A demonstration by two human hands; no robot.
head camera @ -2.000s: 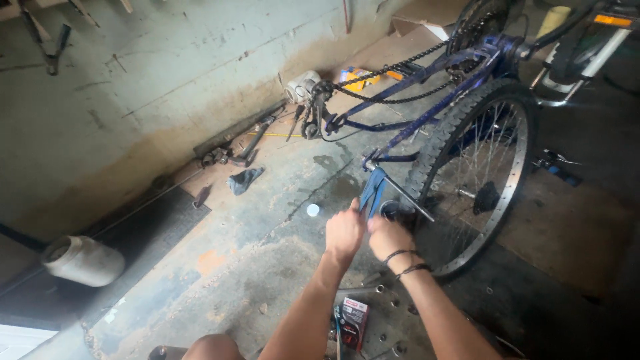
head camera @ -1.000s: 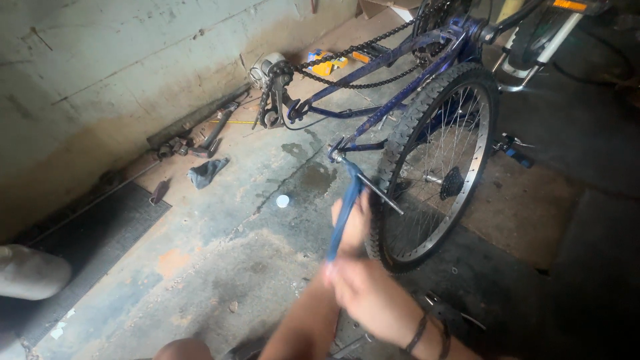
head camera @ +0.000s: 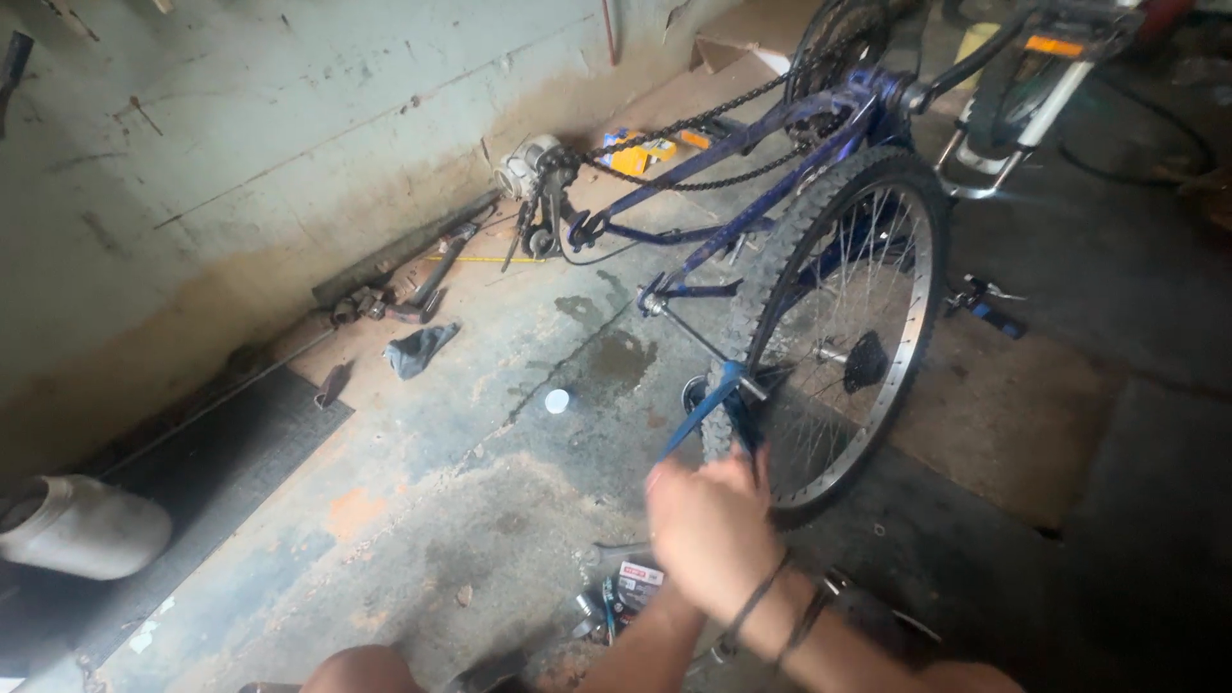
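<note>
A blue cloth strip (head camera: 700, 416) loops around the outer end of a metal rod (head camera: 695, 335), which joins the dropout of a purple bicycle frame (head camera: 746, 219). My right hand (head camera: 717, 534), blurred, is closed on the strip. My left hand (head camera: 749, 470) is mostly hidden behind it, with fingers on the strip's other end. My wrists cross, and dark bands circle the right one. Just beyond the hands stands a bicycle wheel (head camera: 924, 327) with a knobby tyre and a cassette. The chain (head camera: 717, 109) runs from the crank to a derailleur (head camera: 541, 207) hanging behind the frame.
A hammer (head camera: 438, 279) and a grey rag (head camera: 421, 350) lie near the wall. A small white disc (head camera: 557, 400) is on the floor. An off-white plastic container (head camera: 91, 527) lies at the left. A small printed box (head camera: 638, 583) and metal parts sit beside my forearms.
The blue strip has moved from the rod's frame end to its outer end. My hands, side by side two seconds ago, now overlap. The view has shifted.
</note>
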